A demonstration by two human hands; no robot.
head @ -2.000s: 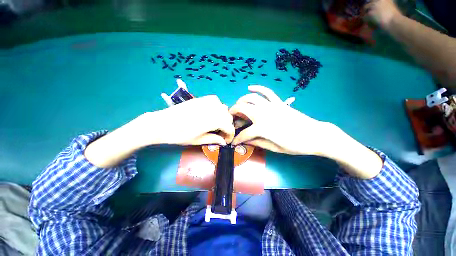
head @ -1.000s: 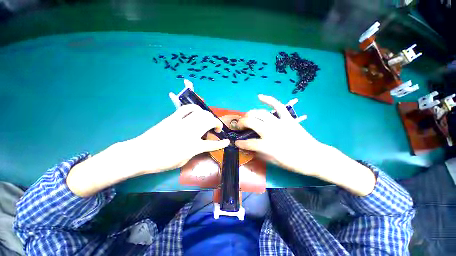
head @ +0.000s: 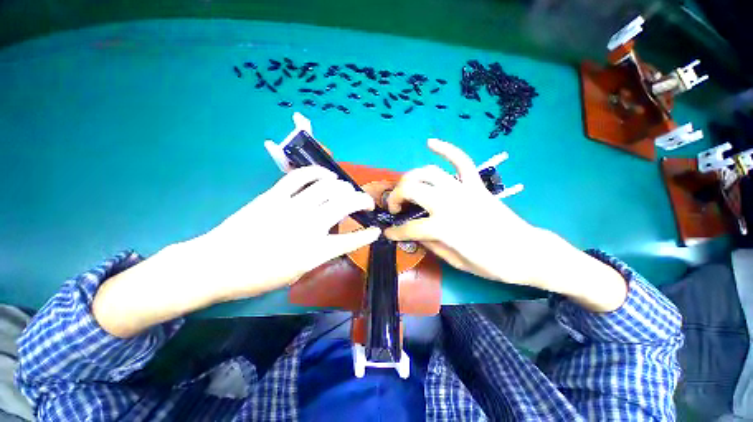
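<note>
The three-armed black product (head: 381, 288) lies as a Y on its fixture, with an orange centre disc (head: 357, 254), a red base plate (head: 330, 284) and white forked end holders (head: 381, 363). My left hand (head: 289, 227) grips the upper-left black arm near the centre hub, thumb at the hub. My right hand (head: 454, 218) grips the right arm near the hub, index finger and thumb close to it, another finger raised. The hub (head: 383, 220) shows small and dark between the fingertips. Whether a small part is between the fingers cannot be told.
Loose small black parts (head: 330, 86) lie in scattered rows beyond the fixture, with a dense pile (head: 499, 92) to their right. Two other fixtures with red plates (head: 615, 111) and white forks stand at the right. The green table's near edge runs beneath my forearms.
My hands have opened out from the hub, so the hub and upper-left arm now show. Another person's arm has left the upper right, and a second empty-looking fixture stands there.
</note>
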